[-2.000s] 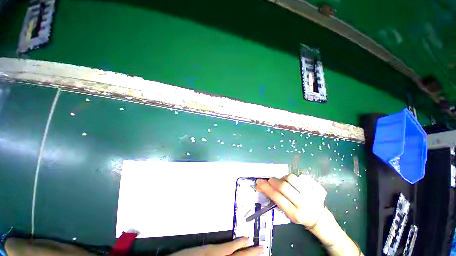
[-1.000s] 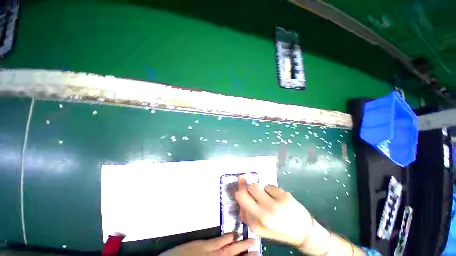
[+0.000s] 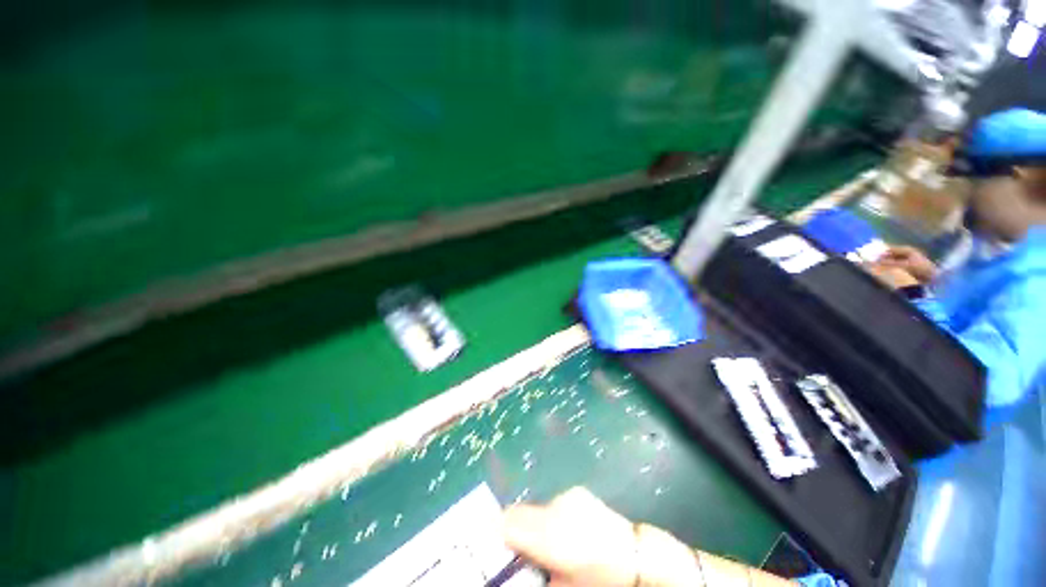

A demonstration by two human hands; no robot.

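My right hand (image 3: 576, 537) is at the bottom edge, blurred, with its fingers bent down over a phone middle frame (image 3: 450, 573). Only the top end of this frame shows; it lies on white paper (image 3: 442, 533) and is cut off by the picture's edge. A dark strip shows by my fingertips; I cannot tell if it is the tweezers or the frame's slot. My left hand is out of the picture. Small pale parts (image 3: 488, 441) are scattered on the dark green bench beyond the paper.
A whitish rail (image 3: 379, 447) separates the bench from the green conveyor (image 3: 287, 401), which carries a phone frame (image 3: 422, 329). A blue bin (image 3: 639, 304) stands at a black tray (image 3: 700, 401) holding two frames. A pale post (image 3: 763, 138) rises behind it. A person in blue (image 3: 1009, 310) sits right.
The view has swung right and up, bringing the post and the person in blue into view. My left hand and most of the paper have left the picture. My right hand stays over the phone frame.
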